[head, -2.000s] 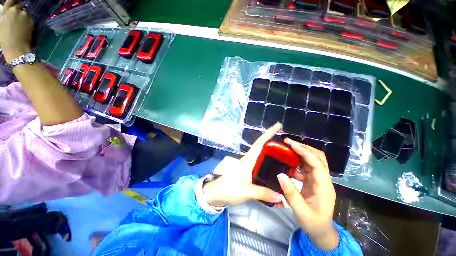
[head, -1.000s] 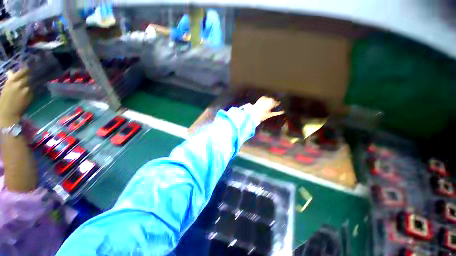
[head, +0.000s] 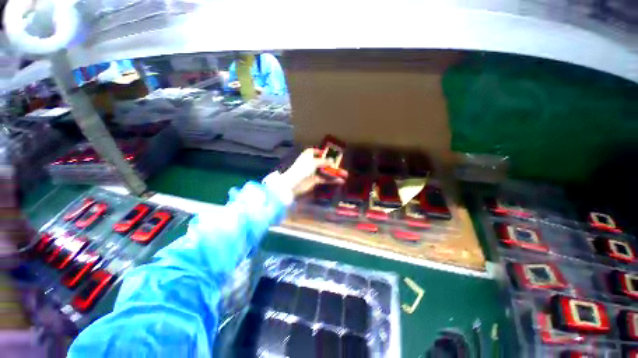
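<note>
My left hand [head: 302,172], in a blue sleeve, reaches out over the rear blister tray [head: 374,227] and holds a red-and-black housing [head: 333,159] with a cream frame around its opening. The housing is tilted up above the tray's back left part. More red-and-black units lie in that tray. A pale yellow paper piece [head: 410,190] stands on it. My right hand is not in view. The picture is somewhat blurred.
Black lens panels [head: 308,308] lie in a clear tray at the front, partly behind my sleeve. A blister tray of cream-framed units [head: 514,280] is at right, a tray of red units [head: 119,241] at left. A cream frame [head: 413,295] lies on the green mat.
Two seconds ago both hands held a red unit near me. Then my left hand reached to the rear tray; now it holds a cream-framed housing. My right hand has left the view, which has tilted up.
</note>
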